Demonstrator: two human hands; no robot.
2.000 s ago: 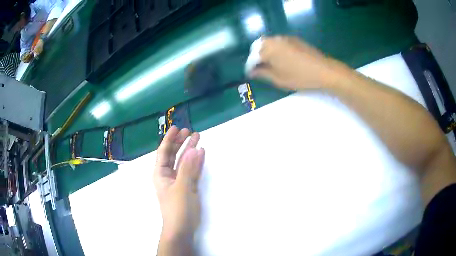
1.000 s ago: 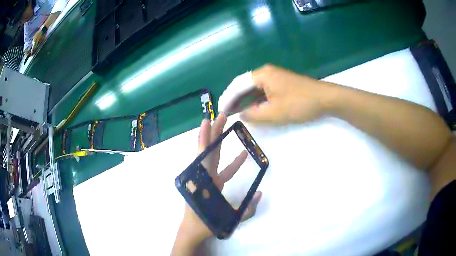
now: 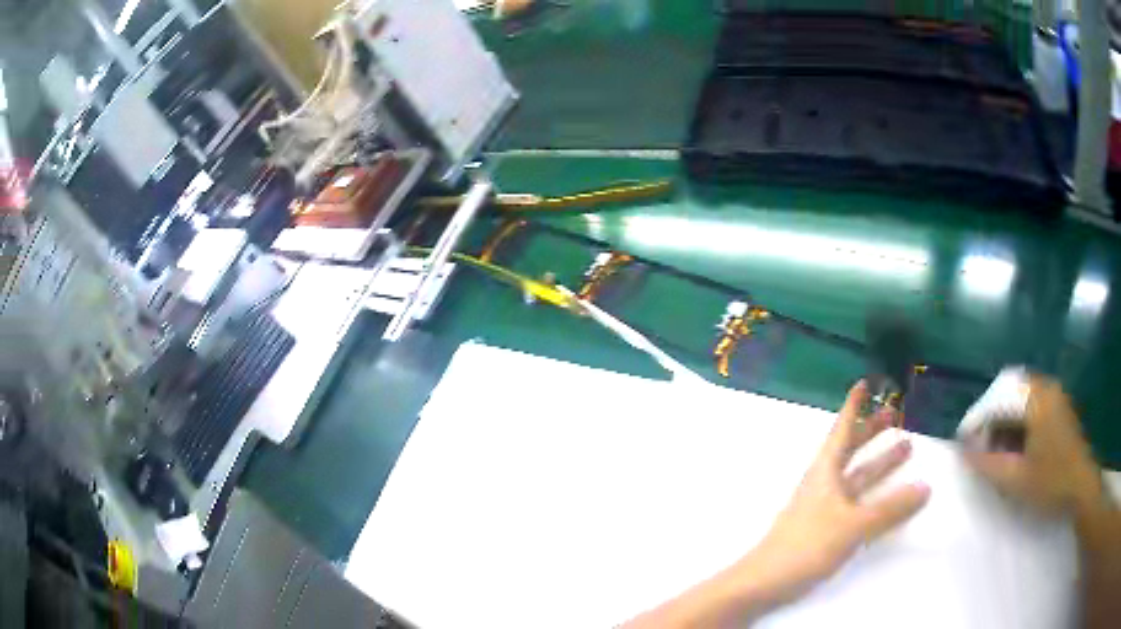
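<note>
My left hand (image 3: 836,510) is over the white sheet (image 3: 541,479), its fingers apart near the belt's edge, with nothing seen in it. My right hand (image 3: 1045,449), blurred at the far right, has white finger covers and curled fingers; whether it holds anything cannot be told. Black phone middle frames lie in a row on the green conveyor belt (image 3: 541,74). One frame (image 3: 744,338) shows a silver-white block and orange-gold bits at its end. Another frame end (image 3: 602,280) lies further left, and one (image 3: 904,387) is partly behind my left fingertips.
A white guide bar with a yellow end (image 3: 627,334) slants over the belt. A yellow-brown rod (image 3: 602,194) lies behind it. A silver bracket (image 3: 430,277) and blurred machinery (image 3: 184,320) stand at left. Large black trays (image 3: 861,129) are beyond the belt.
The view has swung left, showing more machinery. The middle frame last seen at my left hand over the sheet no longer shows there. Both hands now appear further right in the picture.
</note>
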